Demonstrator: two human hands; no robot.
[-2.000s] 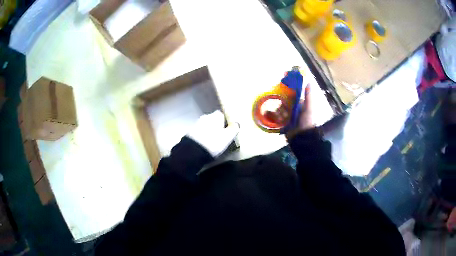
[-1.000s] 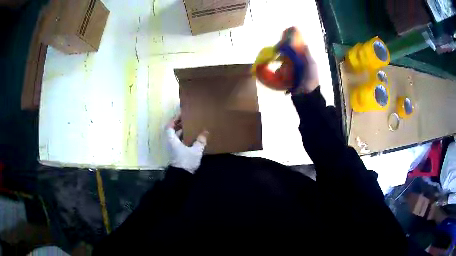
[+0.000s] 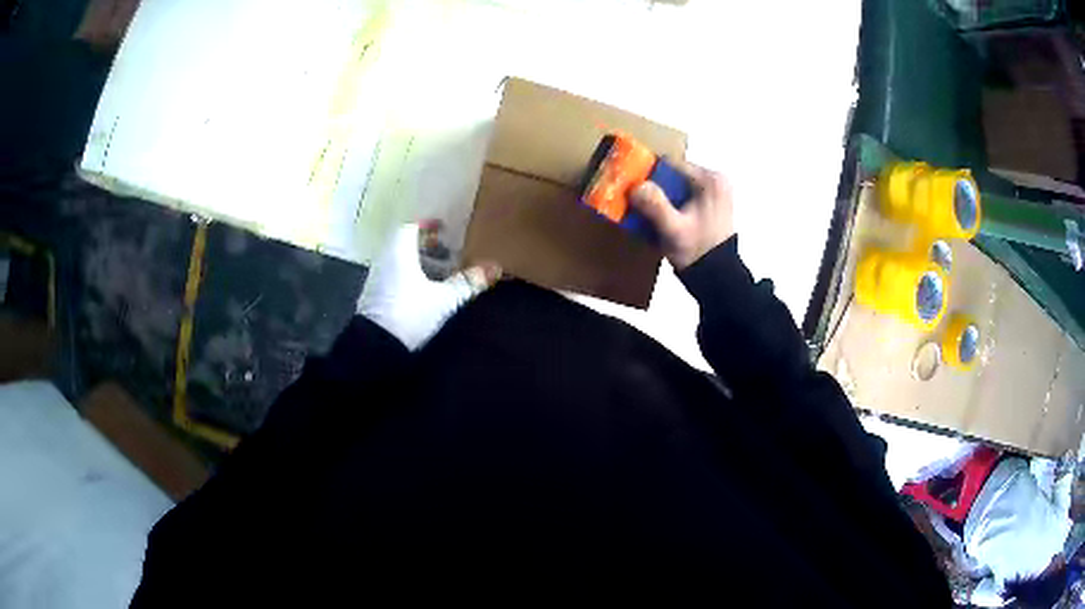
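Note:
A brown carton (image 3: 559,232) lies in front of me on the white table, its flaps folded in to a seam across the middle. My right hand (image 3: 690,214), bare, grips the tape gun (image 3: 625,179), orange head and dark blue body, over the carton's top along the seam. Whether it touches the cardboard is hard to tell. My left hand (image 3: 422,286), in a white glove with bare fingertips showing, is at the carton's near left corner, thumb on the top and the other fingers by its left side. No tape strip can be made out.
Yellow tape rolls (image 3: 910,289) and a thin pale ring (image 3: 927,360) are on the cardboard-covered side bench (image 3: 1011,399) at the right. Green floor with yellow lines (image 3: 188,321) shows at the left. A pale covered surface (image 3: 71,512) is at the lower left.
The open carton's flaps have been folded shut. The tape gun has moved from the carton's right side to over its seam. My left hand has stayed at the carton's left in the last second.

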